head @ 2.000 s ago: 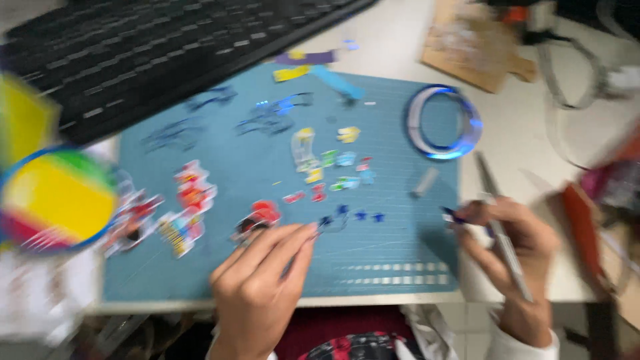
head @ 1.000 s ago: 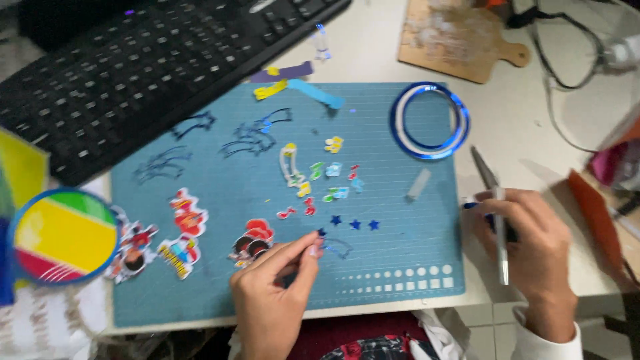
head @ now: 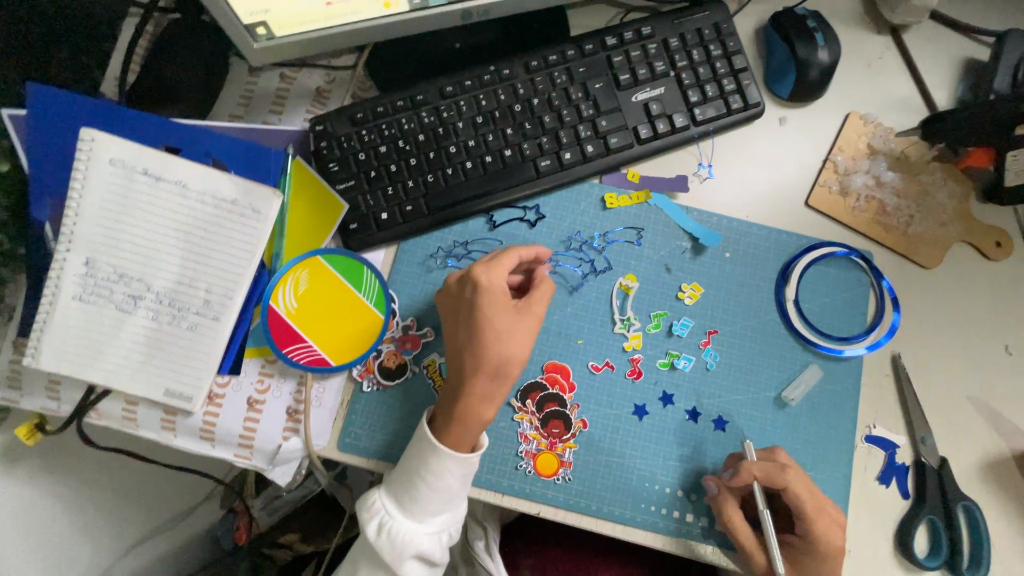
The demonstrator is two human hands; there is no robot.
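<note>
My left hand (head: 498, 324) is over the upper left of the teal cutting mat (head: 596, 336), thumb and fingertips together at the blue foil shooting-star outlines (head: 580, 264); whether something is pinched there I cannot tell. My right hand (head: 780, 508) grips a silver craft knife (head: 764, 508), its tip just below several small blue stars (head: 693, 414). Small coloured music-note cutouts (head: 658, 322) and a white-edged shooting-star cutout (head: 624, 306) lie mid-mat. Drummer cutouts (head: 549, 424) lie right of my left forearm. A small translucent stick (head: 802, 384) rests near the mat's right side.
Behind the mat are a black keyboard (head: 536, 120) and mouse (head: 800, 54). Ribbon rings (head: 888, 308) overlap its right edge, with scissors (head: 932, 480) beside it. A glue gun (head: 972, 144) lies by a wooden board (head: 872, 192). A notebook (head: 152, 264) and round coloured piece (head: 326, 310) are left.
My left hand has moved from beside the small blue stars up and left to the foil outlines. More stars now show in the group. The view has shifted to take in the monitor and notebook.
</note>
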